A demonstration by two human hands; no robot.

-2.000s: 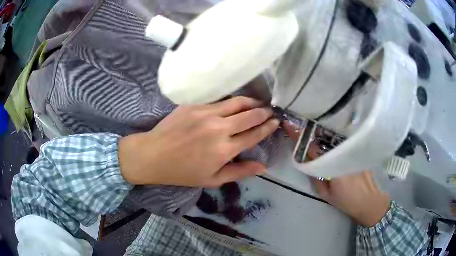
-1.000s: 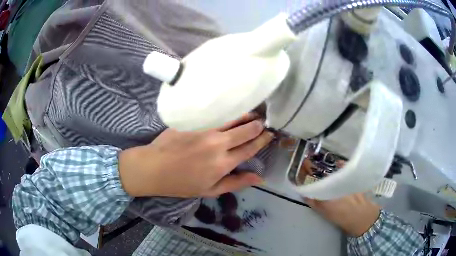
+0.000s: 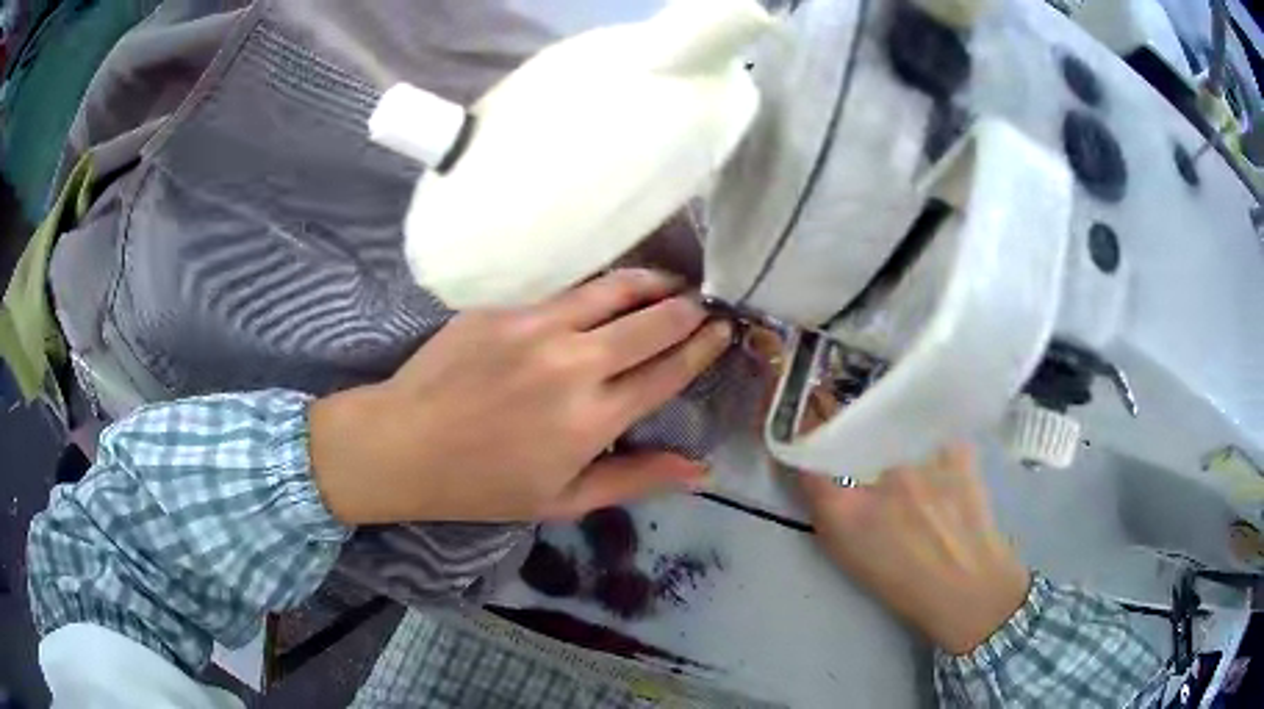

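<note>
The grey-brown garment piece [image 3: 264, 236] lies bunched over the left of the machine table and under the needle area. My left hand [image 3: 513, 402] lies flat on the cloth, fingertips beside the needle area, thumb spread below. My right hand [image 3: 915, 540] is at the right of the needle area, its fingers partly hidden behind the machine's white guard; its hold cannot be seen. The white sewing machine head [image 3: 818, 180] stands above the fingers. The presser foot is mostly hidden. An olive-green piece [image 3: 31, 305] hangs at the cloth's left edge.
The cream machine lamp [image 3: 582, 153] hangs just above my left hand. A ribbed tension knob [image 3: 1042, 435] sits right of the guard. The worn white table [image 3: 776, 596] has dark stains and a tape measure [image 3: 596, 665] along its front edge. Green cloth shows at the upper left.
The lamp, machine and both hands sit a little further left in the view. My right hand shows more beside the guard. My left hand stays flat on the cloth.
</note>
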